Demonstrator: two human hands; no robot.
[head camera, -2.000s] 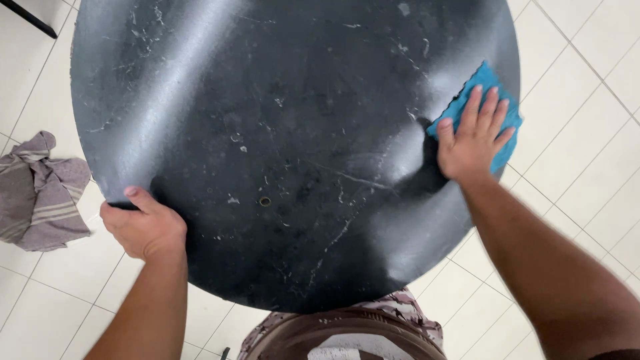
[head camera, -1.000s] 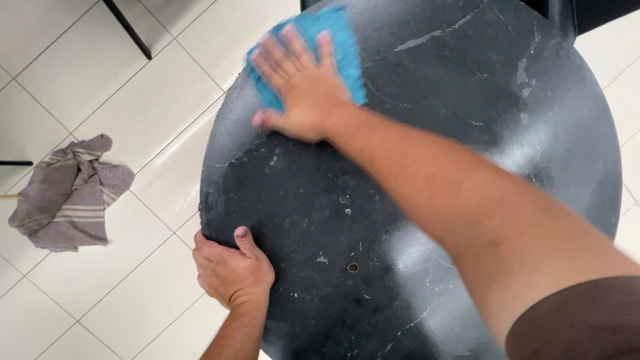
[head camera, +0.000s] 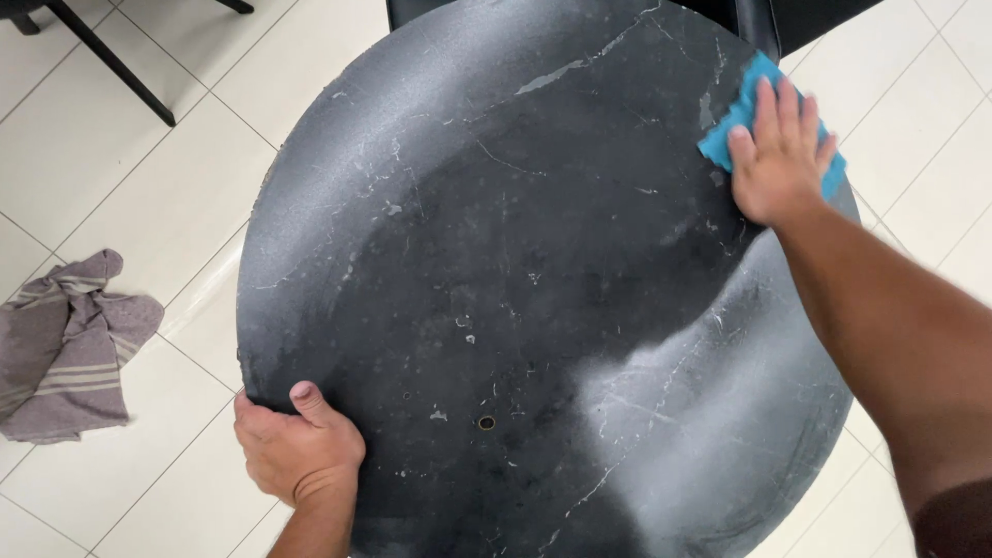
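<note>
A round black tabletop (head camera: 542, 271) with pale veins and scuffs fills the middle of the head view. My left hand (head camera: 302, 446) grips its lower left edge, thumb on top and fingers around the rim. At the upper right edge, my right hand (head camera: 779, 155) lies spread on a blue cloth (head camera: 736, 132), pressing it flat against the surface. Part of the cloth is hidden beneath the palm and fingers. A small round hole (head camera: 487, 423) shows in the lower middle of the top.
A crumpled grey-purple towel with pale stripes (head camera: 85, 364) lies on the tiled floor (head camera: 155, 480) at left. Black furniture legs (head camera: 116, 66) stand at the upper left. Behind the far edge of the tabletop is a black chair (head camera: 759, 27).
My right hand and the blue cloth have moved from the tabletop's upper left edge, where they were one second ago, to its upper right edge. My left hand still holds the rim.
</note>
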